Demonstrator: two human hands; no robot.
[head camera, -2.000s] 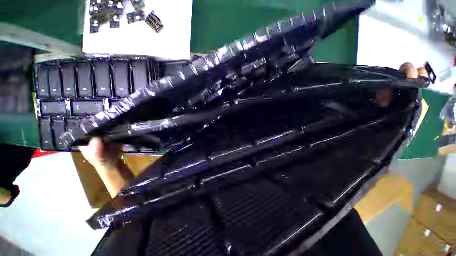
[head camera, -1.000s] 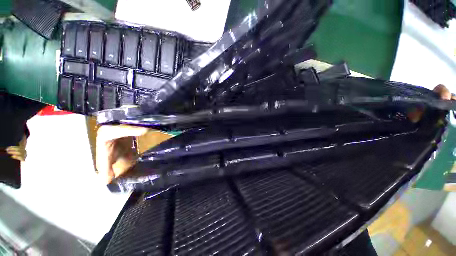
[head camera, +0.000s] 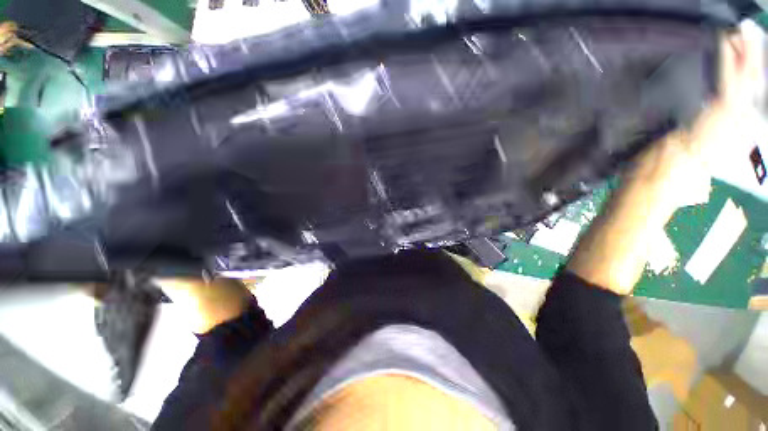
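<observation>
A large shiny black blister tray (head camera: 286, 160) is raised across the view and blurred, with its ribbed underside or side showing. I cannot tell whether it is one tray or several. My left hand (head camera: 198, 299) is at its lower left edge, with the fingers mostly hidden by the tray. My right hand (head camera: 734, 63) holds its right end, partly blurred. Small dark pieces lie under the tray's lower edge.
A white board (head camera: 244, 21) with small dark parts is at the top. Pale strips (head camera: 716, 242) and scattered tiny pieces lie on the green mat (head camera: 703, 198) at right. Brown cardboard (head camera: 716, 404) is below right. Another person's hand (head camera: 8, 35) shows at far left.
The trays, earlier seen spread apart and angled, now show as one broad dark shape higher up. My forearms and lap have come into view, and the mat at right is uncovered.
</observation>
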